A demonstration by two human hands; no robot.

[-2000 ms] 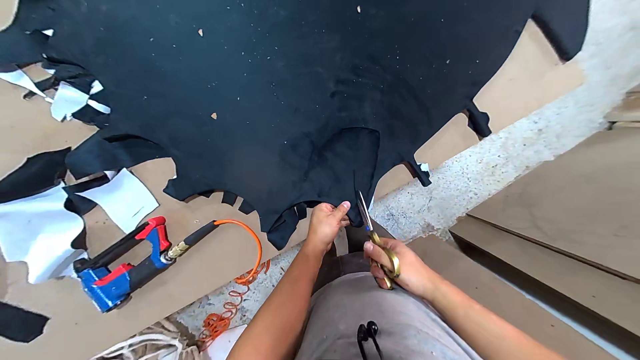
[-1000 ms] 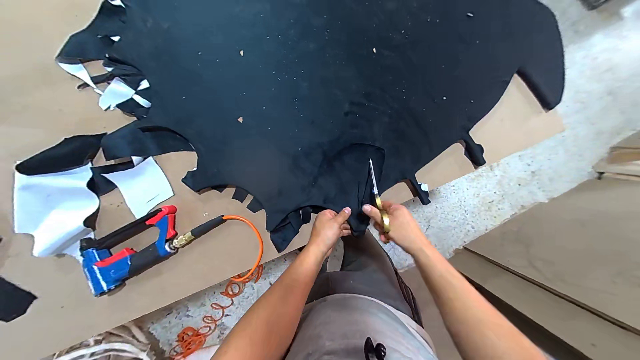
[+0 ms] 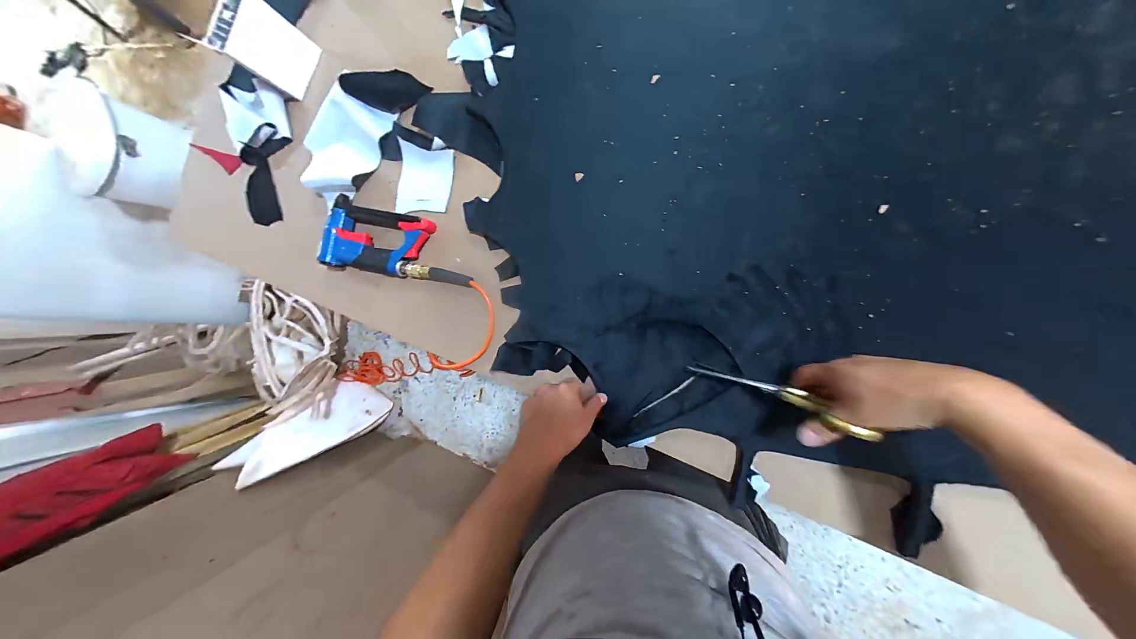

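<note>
A large piece of black fabric (image 3: 799, 222), flecked with small pale bits, covers much of the view. My left hand (image 3: 561, 413) pinches its lower edge, beside a curled, cut flap. Scissors with gold handles (image 3: 803, 399) are in my right hand (image 3: 861, 399), to the right of that flap. Their steel tips lie over the black fabric, near a pale slit or line (image 3: 664, 396). Whether the blades touch the fabric, I cannot tell.
A blue and red pneumatic stapler (image 3: 377, 240) lies on the brown board (image 3: 266, 253) at left, joined to a coiled orange air hose (image 3: 382, 368). Black and white scraps (image 3: 351, 133) are above it. A bundle of pale cord (image 3: 288, 342) and red cloth (image 3: 89, 484) are at lower left.
My right hand has moved the scissors away to the right from my left hand, and the blades now point left. My left hand still holds the fabric's edge. The view has swung left.
</note>
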